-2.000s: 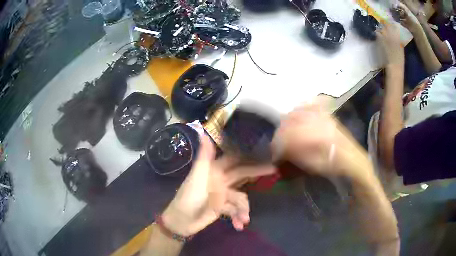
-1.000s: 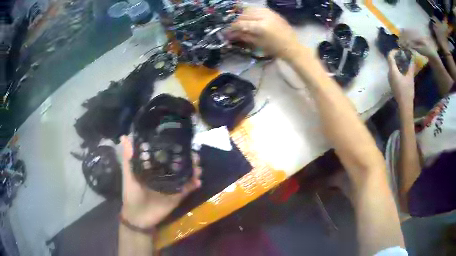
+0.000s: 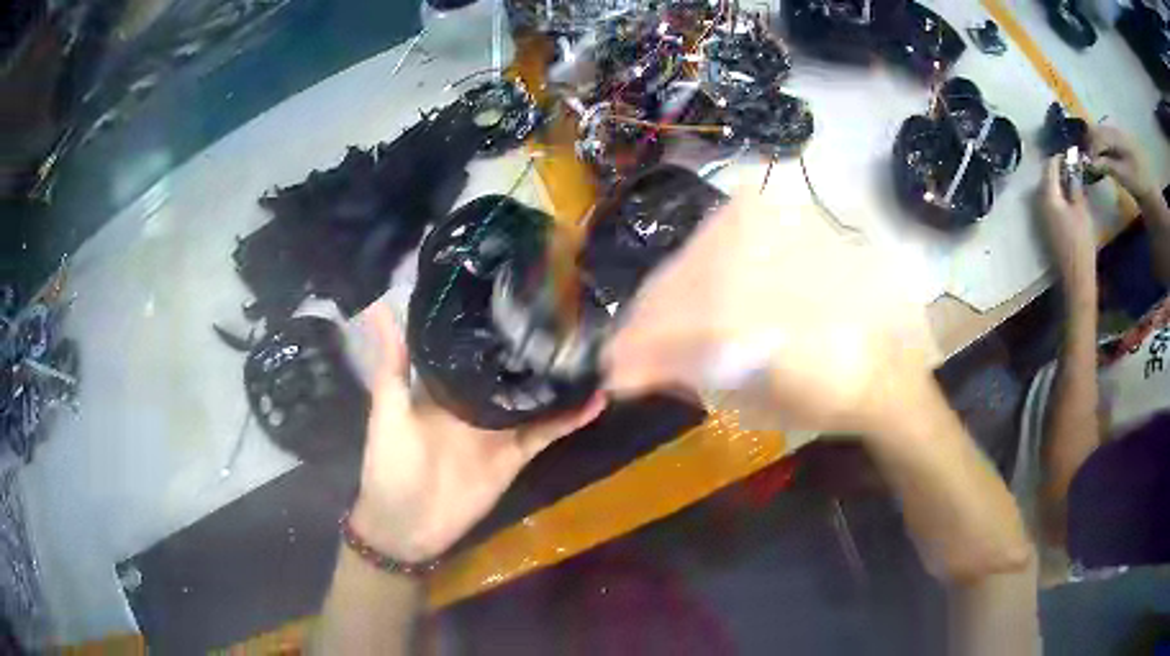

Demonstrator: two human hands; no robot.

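Note:
My left hand [image 3: 436, 468] holds a glossy black plastic housing [image 3: 481, 308] from below and its left side, open side up, above the work mat. A thin green strand shows across the housing. My right hand [image 3: 770, 320] is blurred at the housing's right edge, its fingertips near a blurred silvery part [image 3: 539, 320] inside the shell. What the right fingers grip cannot be made out. Another black housing [image 3: 654, 224] lies just behind the right hand, and a perforated housing [image 3: 302, 382] lies to the left.
A pile of black strips [image 3: 353, 237] lies behind left. Wired assemblies [image 3: 680, 83] are heaped at the back. The black work mat [image 3: 244, 551] and yellow tape [image 3: 603, 506] run along the near edge. Grouped housings [image 3: 956, 154] stand back right. Another worker's hands [image 3: 1091, 167] are at far right.
My right hand has come back from the wired heap to the held housing. The silvery part and green strand now show at the housing. My left hand still holds a housing.

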